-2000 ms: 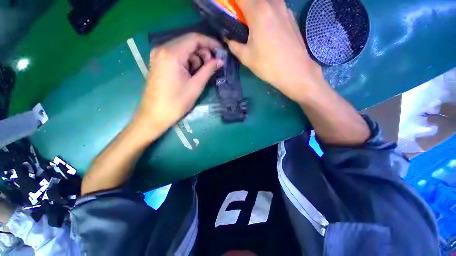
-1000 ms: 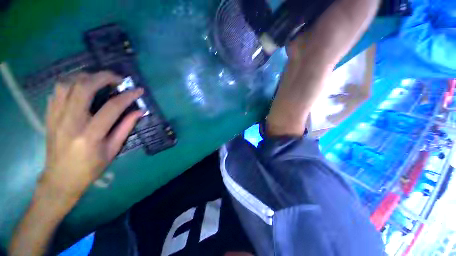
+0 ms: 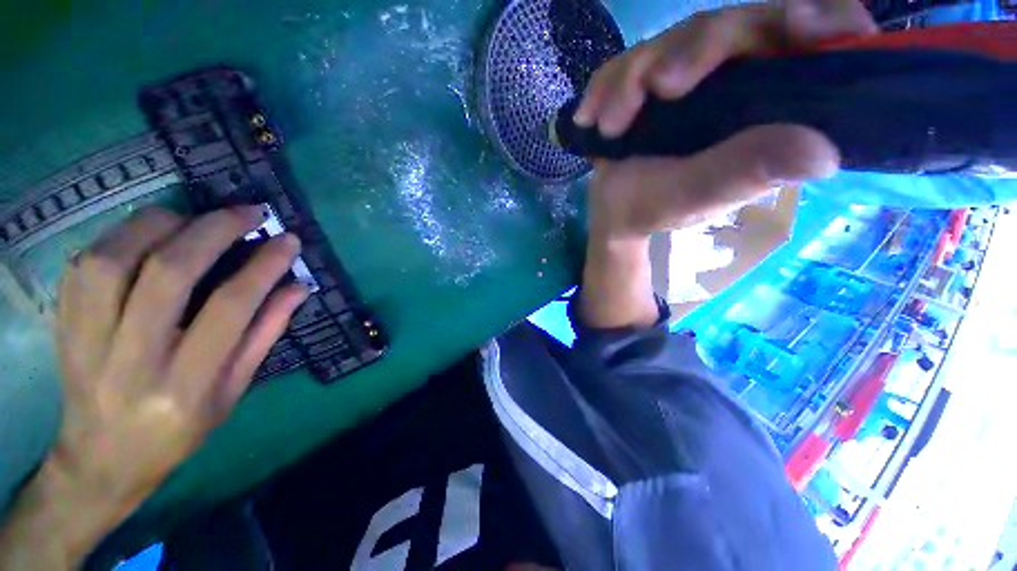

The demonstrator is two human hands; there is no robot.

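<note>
A black ribbed plastic frame (image 3: 212, 145) lies on the green bench at left, its crossbar slanting down to the right and a slotted arm running left. My left hand (image 3: 167, 323) holds a small black part with a silver metal plate (image 3: 303, 271) against the crossbar; the palm side is hidden. My right hand (image 3: 714, 123) grips the electric screwdriver (image 3: 758, 106), black with an orange-red strip, lying nearly level. Its nose is at the round screw dish (image 3: 519, 100), which holds many tiny screws. The bit tip is not clearly visible.
The green bench mat (image 3: 446, 290) ends in a slanting edge towards my body. Below it at right is an open brown cardboard box (image 3: 769, 229) with a white liner. Beyond are blue flooring (image 3: 769, 346) and red and white line structures. Part of a pale tape strip is at far left.
The view has swung right since the oldest frame. The frame's crossbar now lies under my left hand with the plated part. My right hand and the screwdriver have moved from the work to the screw dish.
</note>
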